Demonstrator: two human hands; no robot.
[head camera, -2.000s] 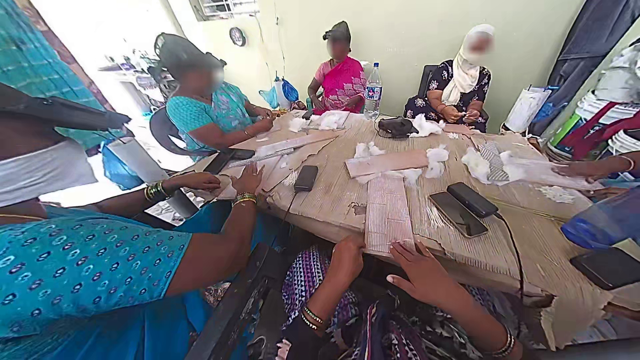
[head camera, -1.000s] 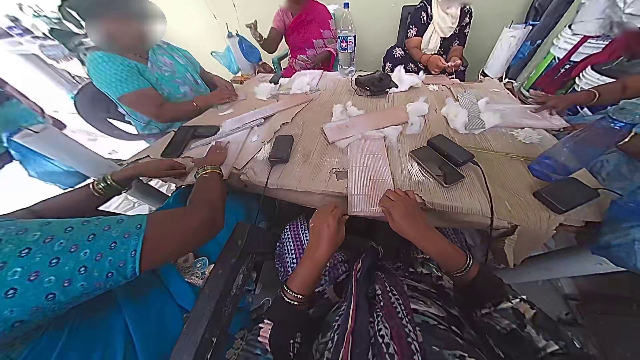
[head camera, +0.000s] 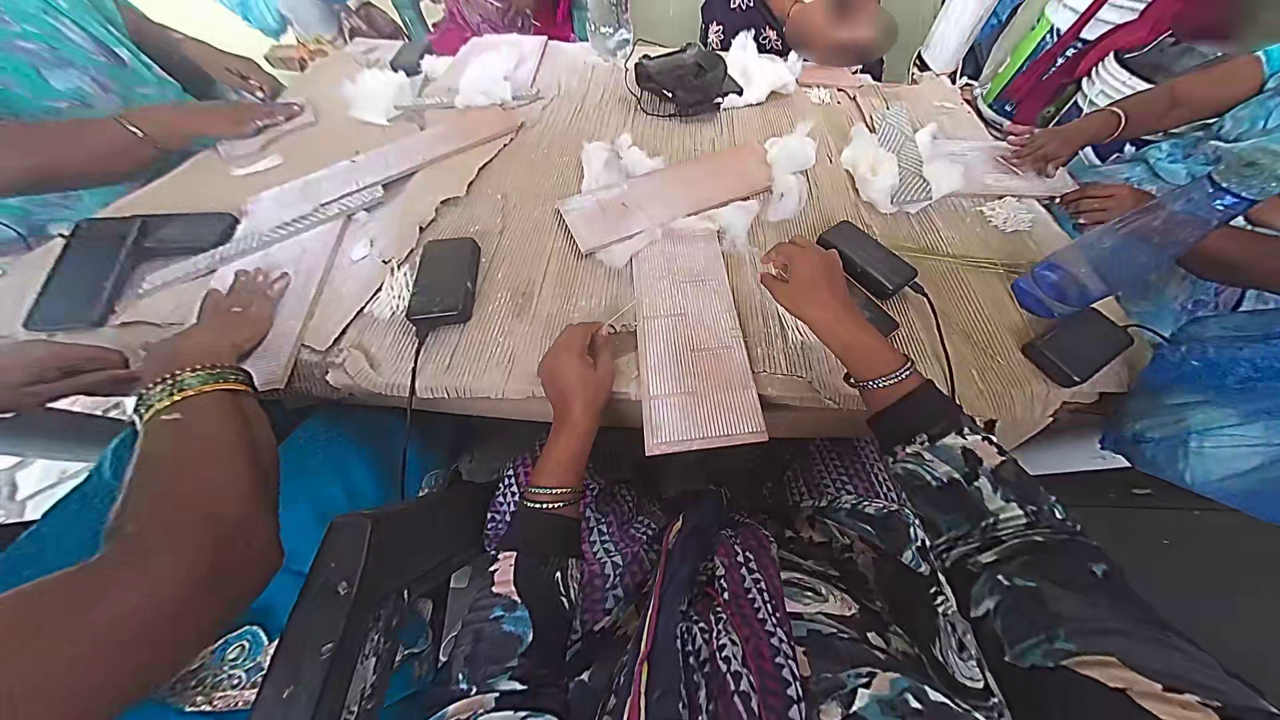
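A flat pinkish board with fine grooves (head camera: 695, 340) lies lengthwise before me, its near end jutting past the table edge. Just left of it, my left hand (head camera: 578, 370) pinches a thin pale stick (head camera: 622, 315) that points toward the board. My right hand (head camera: 808, 280) is raised on the board's right side, thumb and fingertips closed on a small whitish bit, probably cotton. Beyond the grooved board, a smoother board (head camera: 675, 195) lies crosswise, with white cotton tufts (head camera: 790, 165) around it.
The table (head camera: 520, 290) has a ridged, cardboard-like cover. A black power bank (head camera: 443, 280) lies left; another black device (head camera: 868, 258) is beside my right hand. A black pouch (head camera: 685, 80) lies farther back. Co-workers' hands rest on boards at left (head camera: 235, 315) and right (head camera: 1045, 150).
My hands were together at the grooved board's near end; now they are apart, on either side of it, with the right one farther forward. The view has shifted down toward the table.
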